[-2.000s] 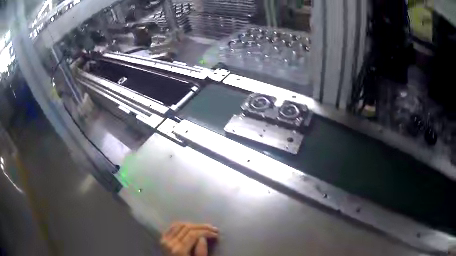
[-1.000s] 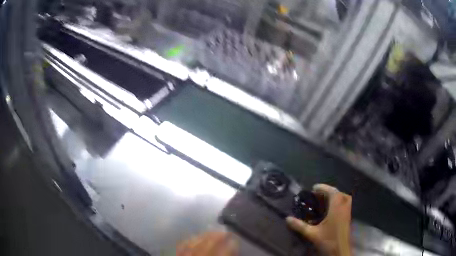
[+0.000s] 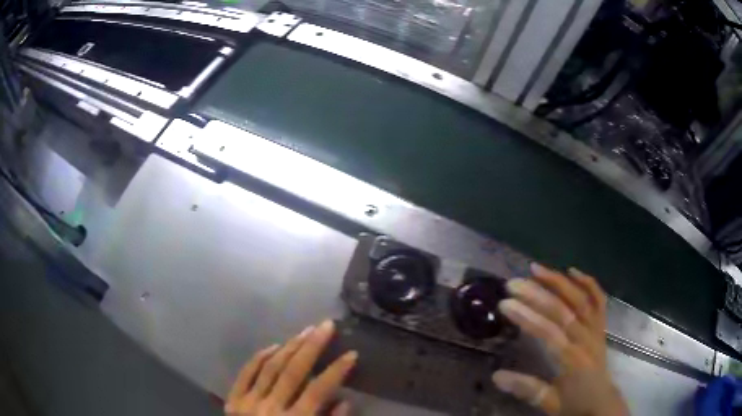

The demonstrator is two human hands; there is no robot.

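Observation:
A grey metal fixture plate [image 3: 390,349] lies on the silvery ledge against the near conveyor rail. Its two nests along the far edge each hold a round, glossy black speaker driver, one at left [image 3: 401,280] and one at right [image 3: 480,305]. My right hand [image 3: 561,341] is at the right nest, fingers spread, pale covers on some fingertips; whether it touches the driver is unclear. My left hand [image 3: 293,378] is at the plate's left edge, fingers apart, holding nothing, cut off by the bottom edge.
The green conveyor belt [image 3: 366,130] runs behind the near side rail [image 3: 277,166]. A black belt section [image 3: 122,49] is at far left. Clear plastic trays [image 3: 407,28] and a machine post [image 3: 529,49] stand behind. A blue thing [image 3: 717,400] is at lower right.
The fixture came off the belt onto the ledge and now lies flat. My right hand, earlier around the right driver, has opened. My left hand has moved beside the plate's left edge.

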